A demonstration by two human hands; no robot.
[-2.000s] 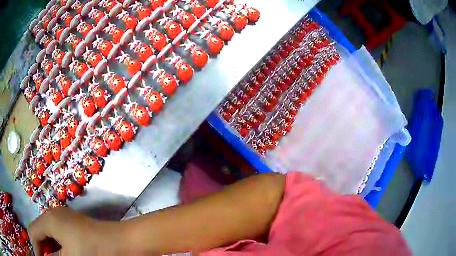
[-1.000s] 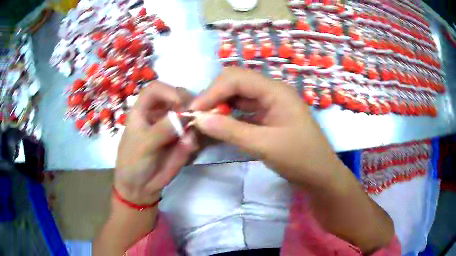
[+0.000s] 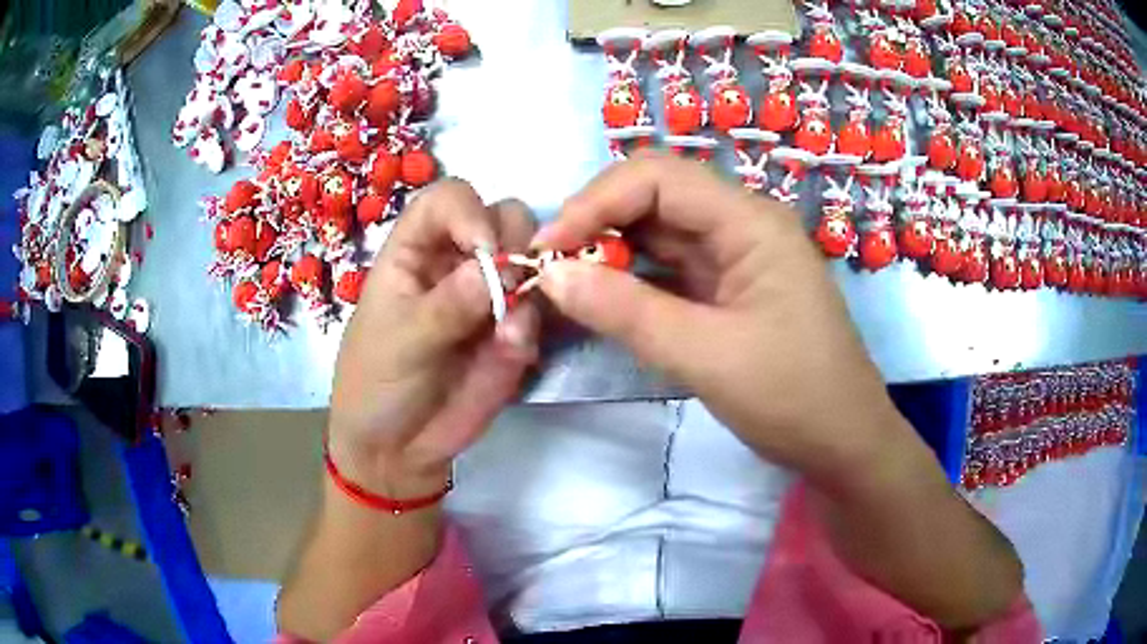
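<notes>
My left hand (image 3: 421, 327), with a red string at the wrist, holds a white piece (image 3: 492, 284) edge-on between thumb and fingers. My right hand (image 3: 717, 296) holds a red figure (image 3: 604, 253) between thumb and fingertips. The figure lies sideways, its pale prongs pointing left at the white piece. The fingertips partly hide where the two meet, so I cannot tell if they are joined. Loose red figures (image 3: 333, 189) lie in a heap at left, with loose white pieces (image 3: 239, 76) behind them. Finished pieces (image 3: 881, 239) stand in rows at right.
The metal table (image 3: 503, 113) has a cardboard pad (image 3: 704, 18) at the back. A round basket (image 3: 91, 242) of white pieces and a phone (image 3: 107, 365) are at left. A blue-rimmed catch tray (image 3: 189, 554) is below left. A lined crate (image 3: 1044, 528) with rows is at lower right.
My right hand has come from the rows to meet my left hand in front of me. Since a second ago both hands sit slightly further right in view, still holding the two parts.
</notes>
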